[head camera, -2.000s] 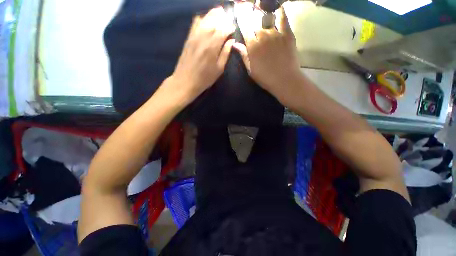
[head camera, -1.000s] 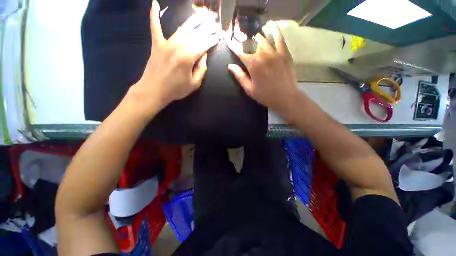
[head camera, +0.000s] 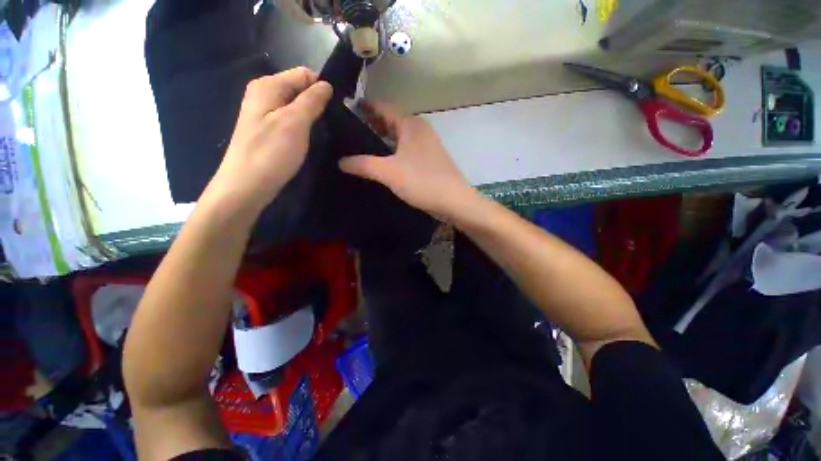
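Note:
A large black fabric panel lies on the left of the white table and runs over the front edge onto the lap. My left hand pinches the black fabric between thumb and fingers, just in front of the sewing machine's needle area. My right hand holds the fabric's right edge, with the thumb on top and some fingertips partly hidden behind it. A narrow black strip of the fabric reaches up to the needle area. A small pale edge shows between my hands.
Scissors with yellow and red handles lie at right, near a dark square panel. A printed plastic sheet is at the left table end. Red baskets and cut pieces are below the table.
Both hands have moved back from the needle towards the wearer and now grip the fabric's edge. The view has shifted, and the machine's teal panel has left the picture.

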